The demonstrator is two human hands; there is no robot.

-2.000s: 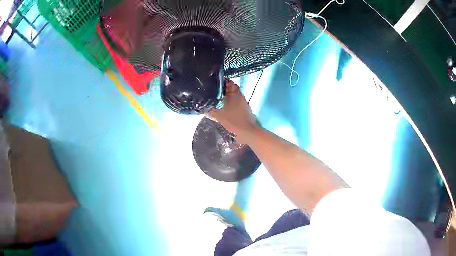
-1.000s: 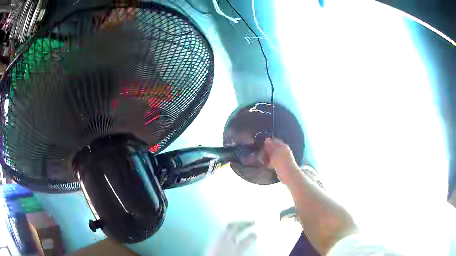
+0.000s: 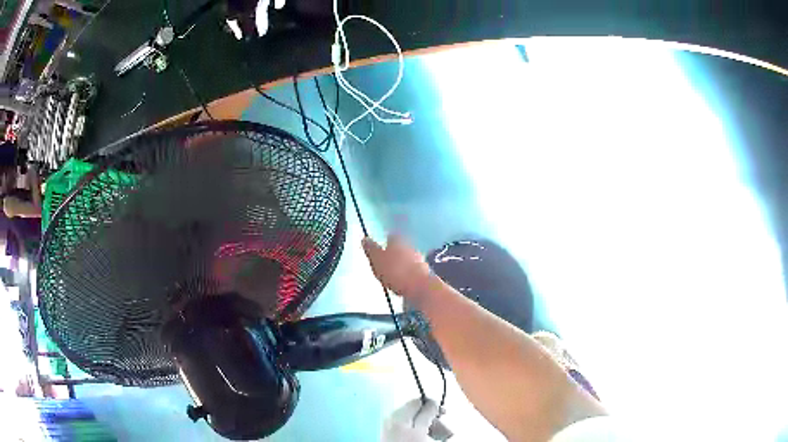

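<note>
The black pedestal fan (image 3: 242, 380) stands at left, its round grille tilted and its neck reaching right above the round dark base (image 3: 488, 280). A black power cord (image 3: 350, 186) runs down from the bench edge past the fan neck. My right hand (image 3: 397, 268), bare, has its fingertips closed on the cord above the neck. My left hand (image 3: 410, 423), in a white glove, is at the bottom edge, partly cut off and washed out. It holds the cord's lower end, with a small pale plug (image 3: 441, 429) beside it.
The dark bench (image 3: 484, 17) curves across the top with an iron or tool (image 3: 138, 57) and metal units (image 3: 56, 129) on it. A white cable (image 3: 399, 65) loops off its edge. A green crate (image 3: 65, 186) stands behind the fan. Glare covers the floor at right.
The view has swung, bringing the bench into sight. My right hand has moved from the fan's stand to the cord. My gloved left hand, blurred before, now holds the cord's lower end.
</note>
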